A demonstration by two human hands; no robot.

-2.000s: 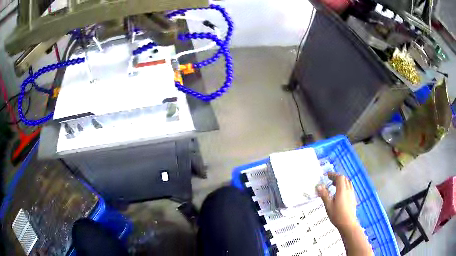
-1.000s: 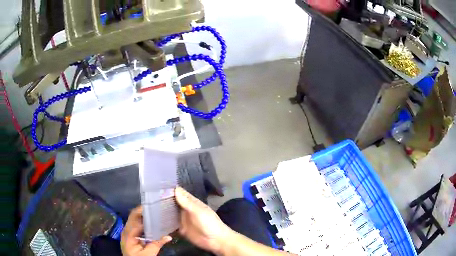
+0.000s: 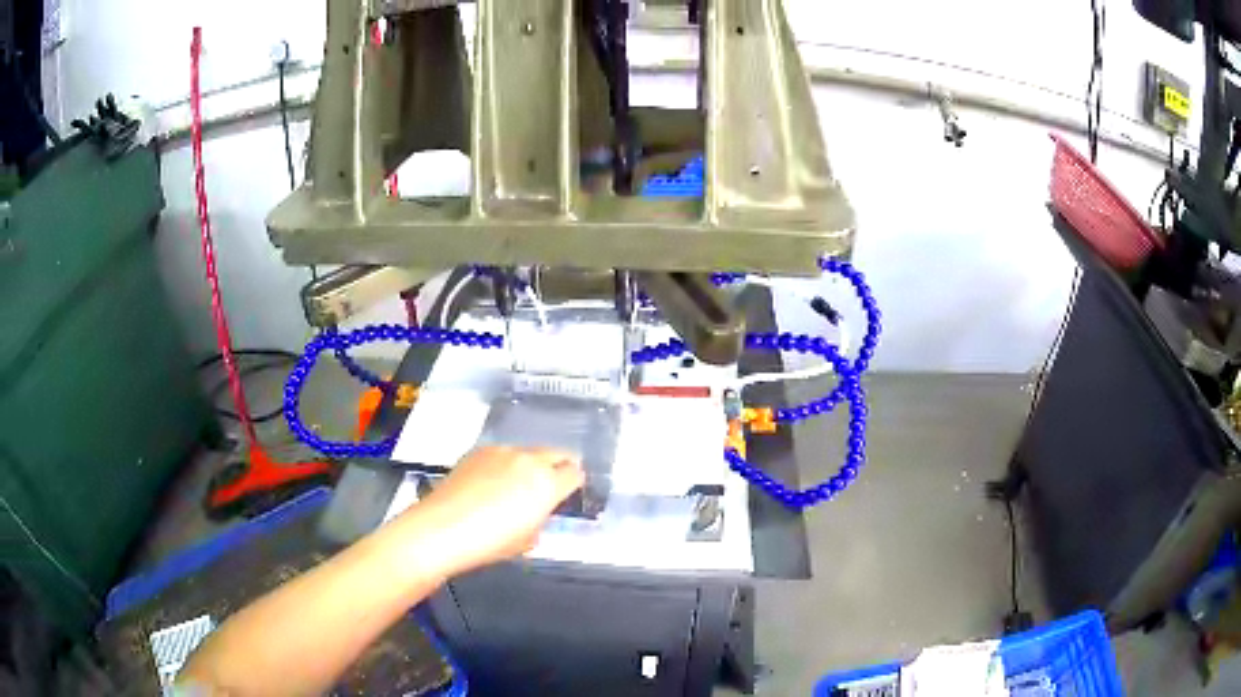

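Observation:
My left hand (image 3: 510, 501) reaches in from the lower left over the front of the white machine table (image 3: 667, 470). Its fingers are curled at the near edge of a grey flat housing (image 3: 544, 425), which lies in front of the thin upright rods; the thumb side is partly hidden. A pale slotted strip (image 3: 565, 387) shows between the rods, just behind the housing. My right hand is not in view. Another slotted housing (image 3: 180, 645) lies on the dirty board (image 3: 286, 586) at the lower left, partly behind my forearm.
The olive machine head frame (image 3: 558, 234) hangs above the table. Blue beaded hoses (image 3: 857, 388) loop at both sides. A blue crate (image 3: 1089, 651) with housings is cut off at the lower right. A red-handled broom (image 3: 218, 286) stands left; a dark cabinet (image 3: 1116, 436) stands right.
The view has swung up and right. The housing has moved from between both hands near my lap onto the machine table. My right hand has left the picture.

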